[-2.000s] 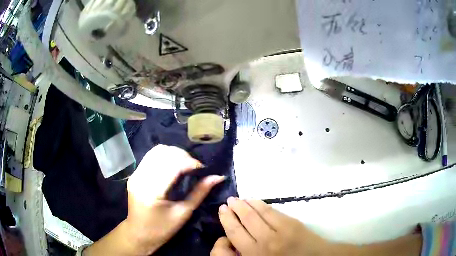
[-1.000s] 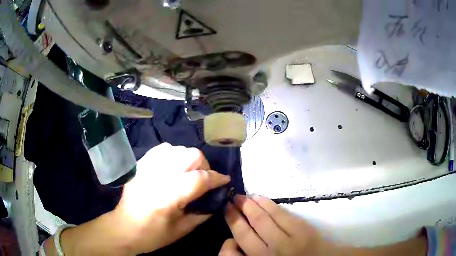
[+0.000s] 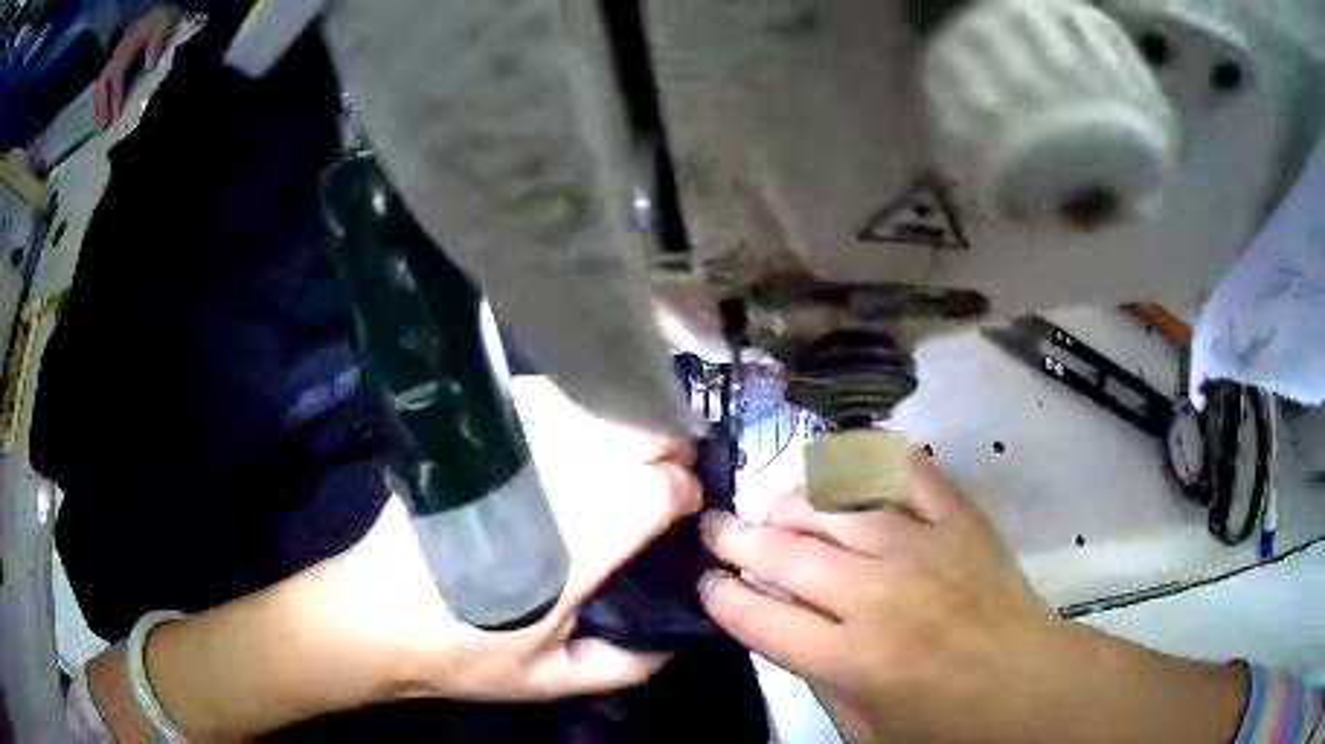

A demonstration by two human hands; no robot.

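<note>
The dark garment covers the left of the table and runs under both hands. My left hand lies on it behind the green sewing lamp, its fingers gripping the cloth left of the seam edge. My right hand is at the edge, fingertips pressing the cloth near the presser foot. The tension knob of the sewing machine head hangs in front of my right fingers. The needle itself cannot be made out.
Black thread snips and black-handled scissors lie on the right of the bed, with a pen beside them. A paper note hangs at the upper right. Another person's hand shows at the upper left.
The view has shifted and is closer to the machine head, with the lamp larger. Both hands are now nearer the presser foot. The left hand's fingers have moved up along the cloth edge.
</note>
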